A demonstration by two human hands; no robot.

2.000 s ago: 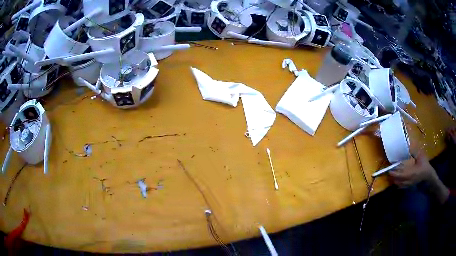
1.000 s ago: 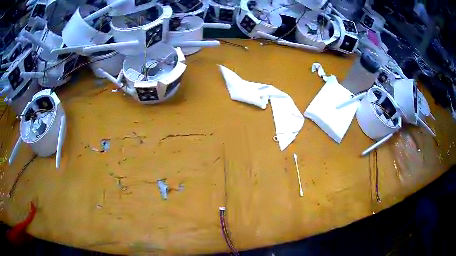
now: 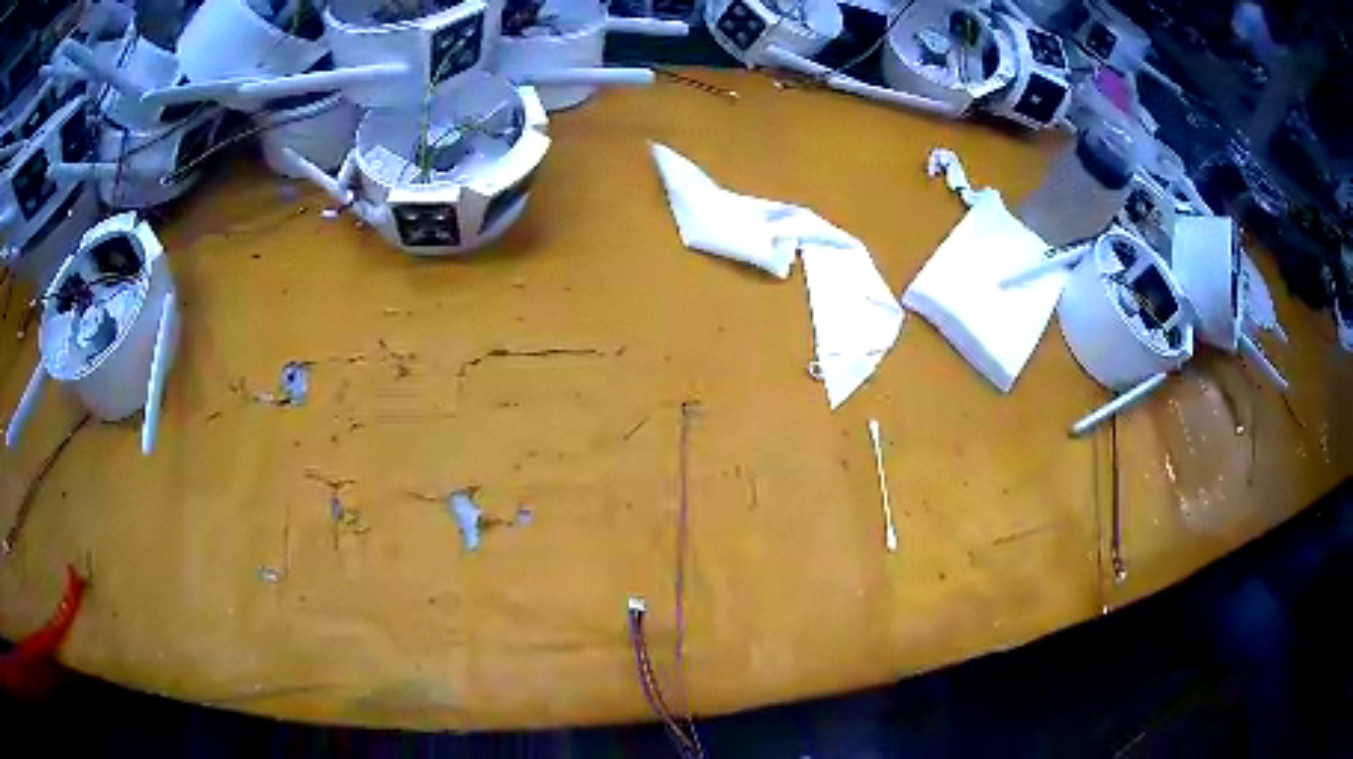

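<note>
No hand is in view. A cable harness [image 3: 644, 660] with a small white plug lies at the table's front edge, its wires running over the edge and out of the picture. A thin wire [image 3: 684, 519] lies beside it. A cotton swab [image 3: 884, 485] lies to its right. Behind are a folded white cloth [image 3: 801, 255] and a flat white piece [image 3: 987, 294]. A camera housing [image 3: 1125, 312] with two antennas stands at the right, wires hanging from it. Another housing [image 3: 109, 319] stands at the left.
Housings are piled along the back, one [image 3: 445, 163] at the pile's front. A translucent bottle [image 3: 1076, 186] stands at the back right. A red-handled tool [image 3: 48, 638] is at the left table edge. Wire scraps [image 3: 465, 519] lie on the orange-yellow tabletop [image 3: 564, 445].
The person's hand and the housing it held at the right two seconds ago are gone. The white rod at the front edge is out of view. The view has shifted, moving things in the picture.
</note>
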